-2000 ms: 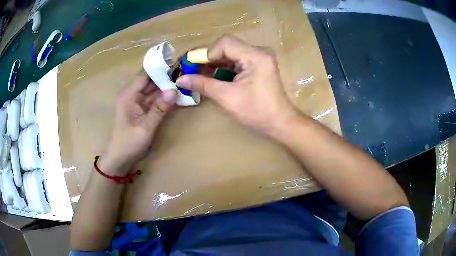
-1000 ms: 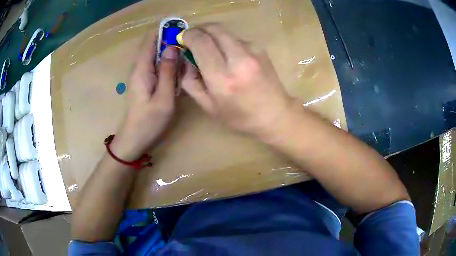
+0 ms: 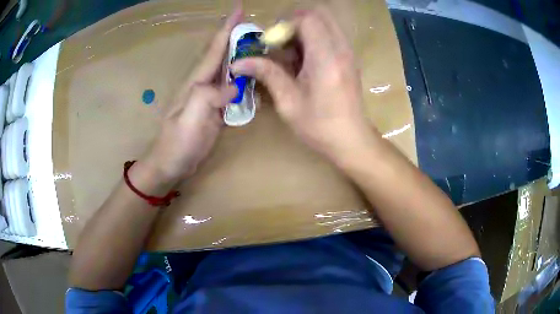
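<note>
A white oval housing half (image 3: 241, 114) stands lengthwise over the cardboard, its hollow side facing up. A blue battery (image 3: 240, 89) lies inside it, with a dark part, perhaps the circuit board (image 3: 248, 44), in its far end. My left hand (image 3: 193, 126) holds the housing from its left side, with fingertips on the battery. My right hand (image 3: 316, 83) is over the housing's right side, thumb on its inside near the battery. A blurred pale yellow finger cot (image 3: 277, 34) is on a right fingertip. Whether the right hand grips anything is hidden.
Brown tape-covered cardboard (image 3: 276, 202) lies under my hands, with a blue-green dot (image 3: 148, 96) on it. White shells (image 3: 15, 153) are stacked at left. Another housing (image 3: 26, 40) lies on the green bench at far left. A thin rod (image 3: 420, 83) lies on the dark mat (image 3: 485, 110) at right.
The housing went from tilted between my hands to upright lengthwise, then moved right. The battery now sits inside it, and the dark part shows in its far end. The blue-green dot came into view.
</note>
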